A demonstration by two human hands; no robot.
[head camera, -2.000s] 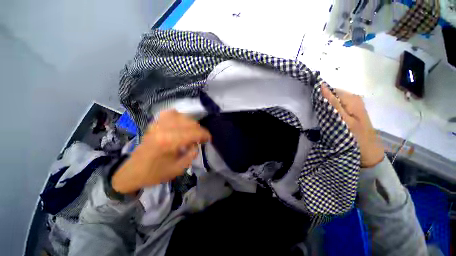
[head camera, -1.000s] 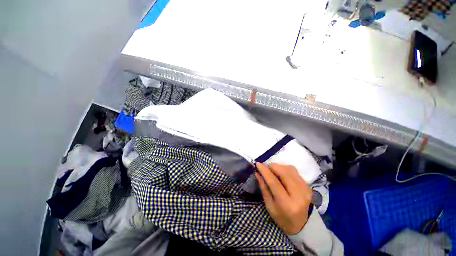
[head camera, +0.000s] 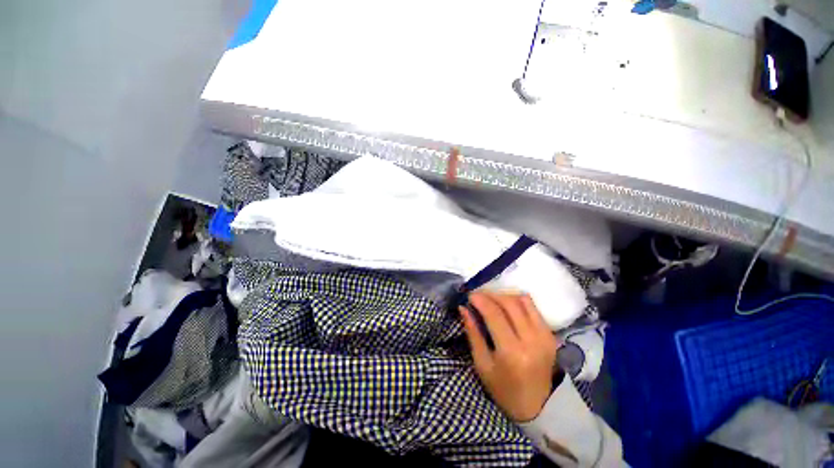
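Note:
The garment lies over my lap, with black-and-white gingham (head camera: 338, 366) nearest me and a plain white-grey panel (head camera: 366, 215) folded above it. A narrow navy tape (head camera: 501, 263) crosses the pale panel. My right hand (head camera: 512, 352) comes from the lower right, its fingertips pinching the garment at the tape's lower end. A thin dark strip or stick shows between its fingers; I cannot tell which. My left hand is not in view.
The white machine table (head camera: 393, 73) has a ruler-marked front edge. A smartphone (head camera: 782, 69) with a white cable lies on it at right. Garment pieces (head camera: 178, 352) are heaped at left. A blue crate (head camera: 754, 366) at lower right has grey cloth (head camera: 777, 437) beside it.
The garment has come down from in front of the table onto my lap and been turned. My left hand has left the view. My right hand now pinches at the tape; in the last second it barely moved.

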